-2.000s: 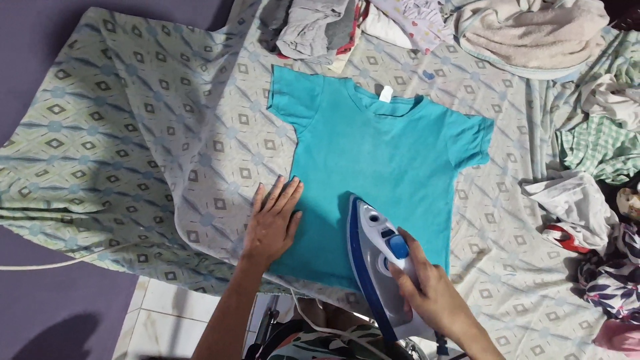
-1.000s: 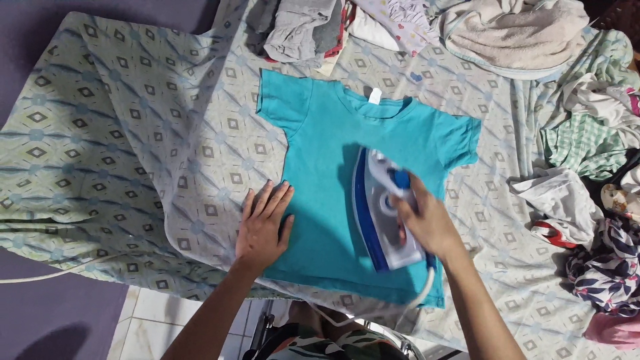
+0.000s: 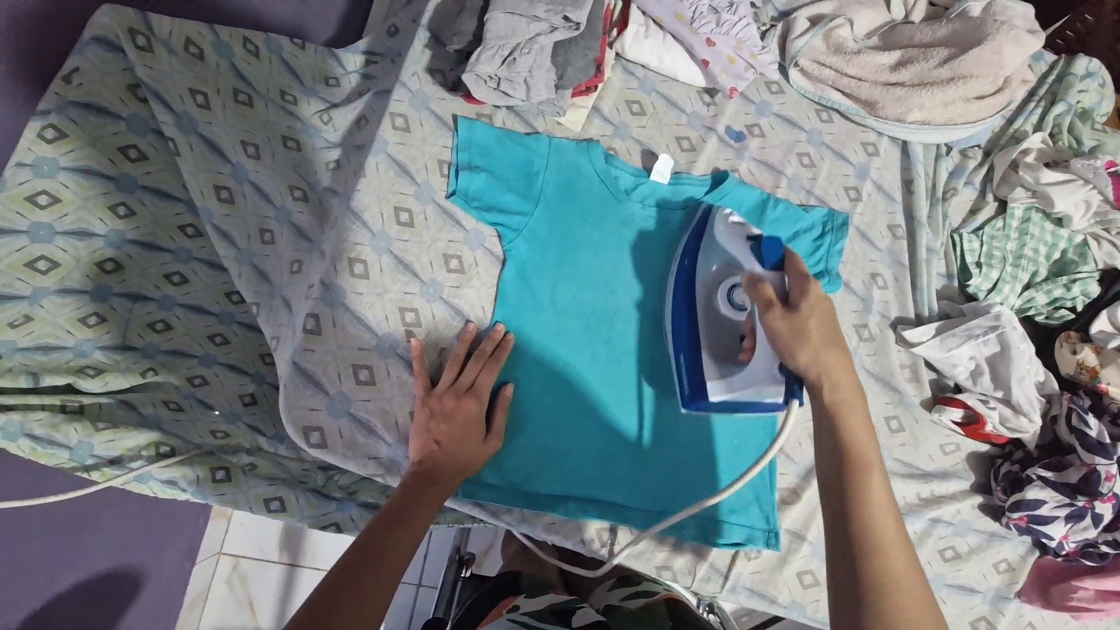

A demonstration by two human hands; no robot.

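Observation:
A teal short-sleeved T-shirt [image 3: 577, 262] lies spread out, its collar with a white tag pointing away from me. My right hand [image 3: 792, 324] grips the handle of a blue and white electric iron [image 3: 722, 350]. The iron covers the right part of the shirt's chest, its tip toward the collar. From its heel a white cord [image 3: 691, 512] loops down across the hem. My left hand [image 3: 459, 402] rests palm down at the shirt's left side edge, fingers apart, partly on the shirt and partly on the patterned sheet [image 3: 350, 262].
Folded gray clothes [image 3: 525, 52] lie at the top beside a heart-print garment [image 3: 726, 39]. A beige towel [image 3: 910, 61] is bunched at the top right. Along the right edge are a green checked cloth [image 3: 1028, 258], a white garment [image 3: 984, 359] and other crumpled clothes.
The iron in my right hand has moved up the shirt, from near the hem toward the collar and right sleeve. My left hand stays at the shirt's left side.

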